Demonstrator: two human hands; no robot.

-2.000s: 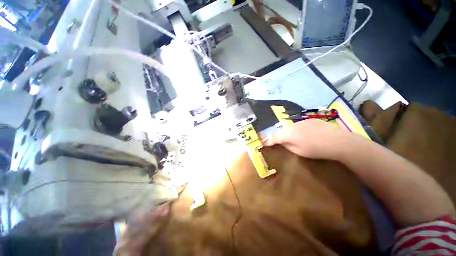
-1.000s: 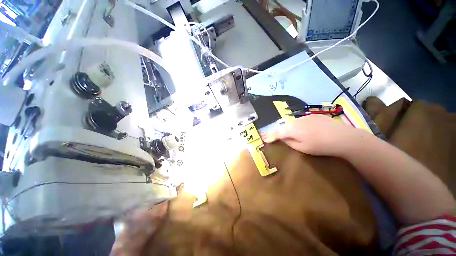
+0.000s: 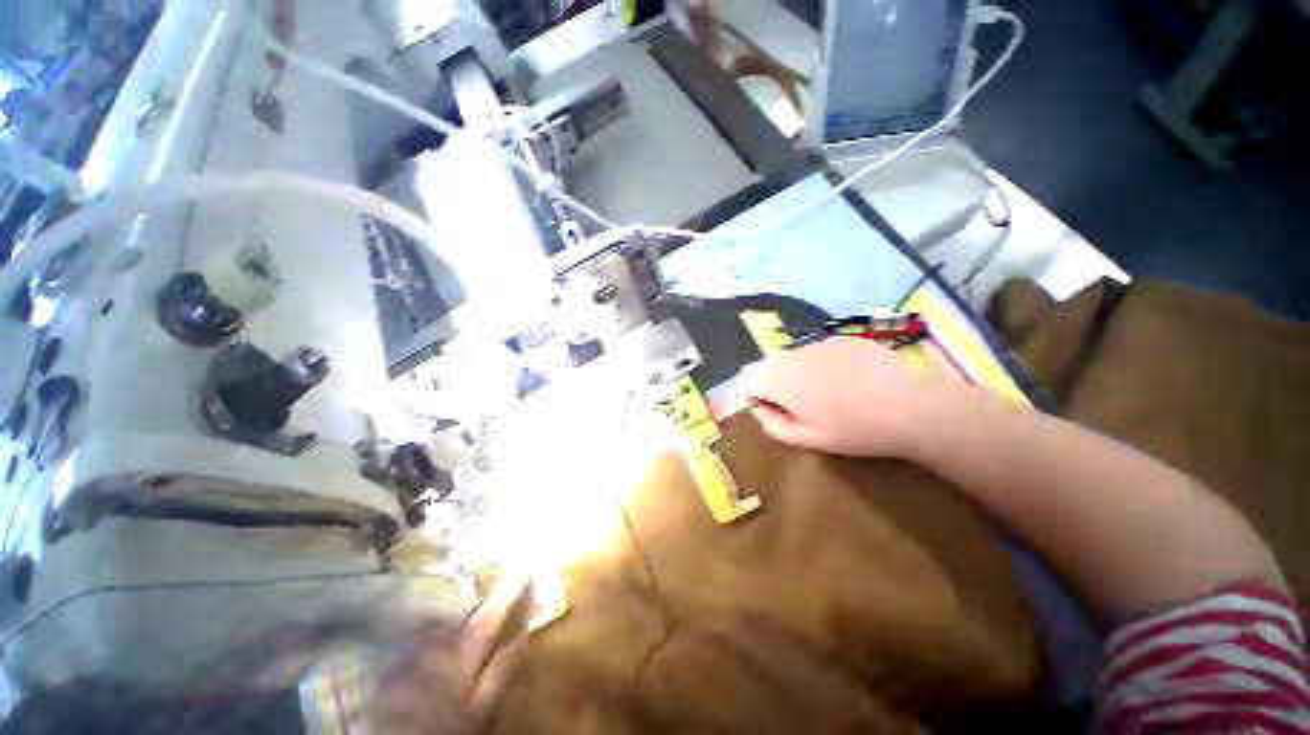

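Note:
The brown bag body (image 3: pixel 805 589) lies over the board below the needle area. The yellow positioning guide (image 3: pixel 704 452) lies at its back edge; a second yellow piece (image 3: pixel 547 599) shows at the left. Lamp glare hides the needle and much of the work clamp (image 3: pixel 618 309). My right hand (image 3: pixel 862 395) rests right of the guide, its fingers curled on the bag's edge. My left hand (image 3: pixel 446 668) is blurred at the lower left, by the bag's left edge and partly hidden by the machine head; its grip cannot be made out.
The white machine head (image 3: pixel 187 431) fills the left side. A red-and-black tool (image 3: pixel 898 329) lies just behind my right hand, beside yellow tape (image 3: pixel 941 323). A control panel (image 3: pixel 891 72) stands at the right rear. More brown material (image 3: pixel 1200 417) lies at the right.
The view has shifted, moving the machine and bag leftward in the picture. My left hand's fingers show more clearly near the left yellow piece. My right hand's fingers are more curled at the bag's edge.

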